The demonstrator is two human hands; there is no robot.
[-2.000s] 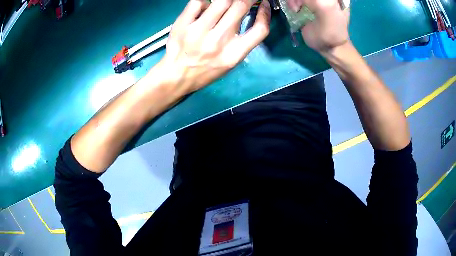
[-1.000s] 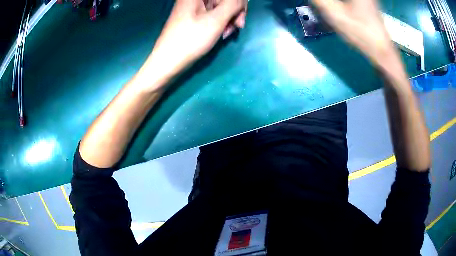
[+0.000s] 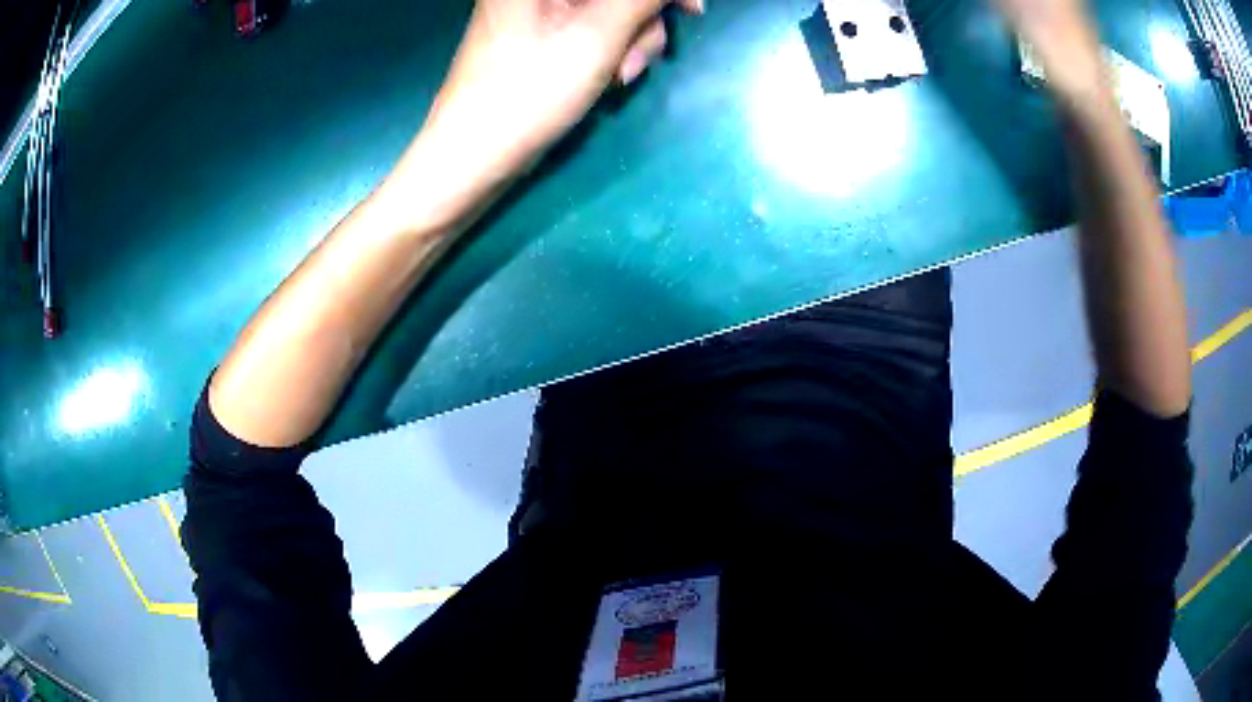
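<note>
My left hand (image 3: 556,62) is at the top edge of the picture, partly cut off, with its fingers curled. Whether it holds anything cannot be told. My right hand (image 3: 1055,39) is blurred and cut off by the top edge at the right; its fingers are hidden. Between the hands, the white fixture block (image 3: 875,44) with two dark round holes lies on the green bench (image 3: 618,261). It touches neither hand in view.
A pale, flat-sided piece (image 3: 1140,107) lies beside my right wrist. Harness bundles (image 3: 45,192) lie at the far left, and more white cables (image 3: 1219,52) at the far right. A red connector (image 3: 247,17) is at the top left. A blue stool (image 3: 1208,209) stands beyond the bench edge.
The harness with red connectors left of my left hand is gone from there. The pale block is no longer seen in my right hand, which has moved right. The fixture block now shows uncovered.
</note>
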